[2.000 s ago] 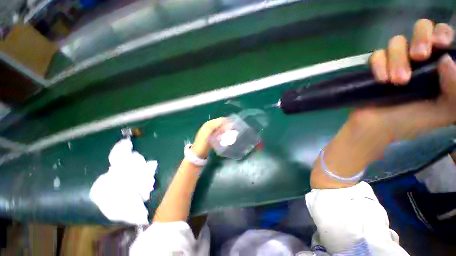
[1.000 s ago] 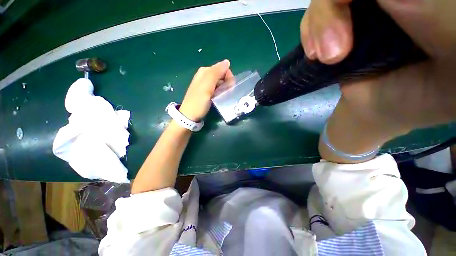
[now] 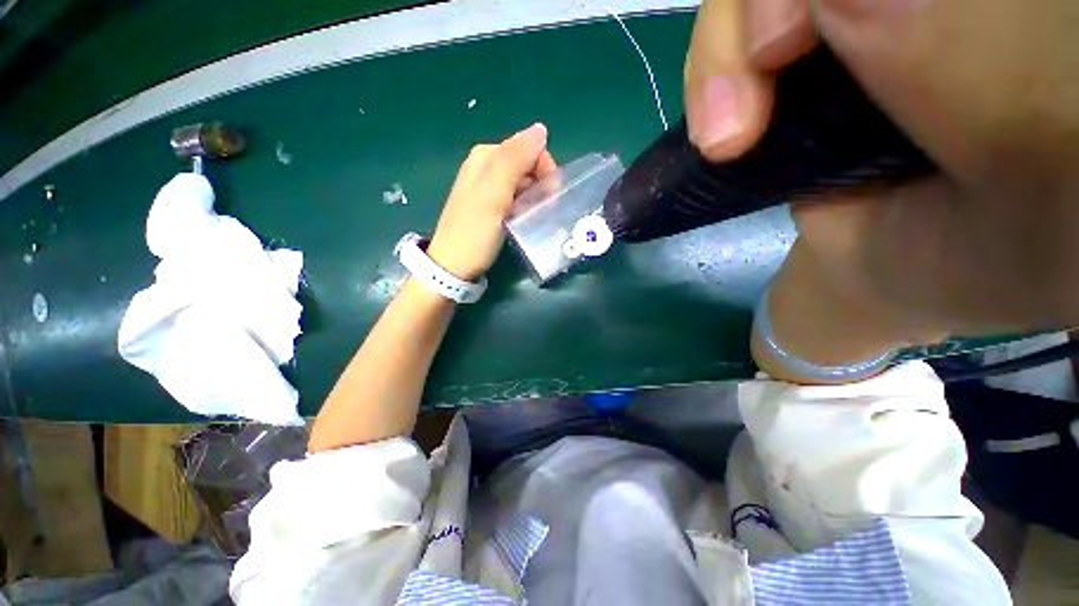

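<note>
My left hand (image 3: 491,201) holds a clear plastic housing (image 3: 554,225) by its left side, just above or on the green bench; the contact is hard to tell. A white round piece (image 3: 590,236) shows at the housing's right side. My right hand (image 3: 876,142) is wrapped around a black electric screwdriver (image 3: 722,178), large in the upper right. Its tip end is at the white round piece; the bit and any screw are hidden. A thin white wire (image 3: 646,62) runs up from behind the screwdriver.
A crumpled white cloth (image 3: 219,308) lies on the green bench (image 3: 355,130) at the left, with a brassy-silver metal head (image 3: 208,141) at its top. A pale rail (image 3: 343,45) runs along the back. Below the bench at lower left are a brown carton (image 3: 57,497) and a clear plastic-wrapped thing (image 3: 243,468).
The screwdriver, apart from the housing two seconds ago, has come left and down onto it. The view has also shifted. Over the last second the hands have barely moved.
</note>
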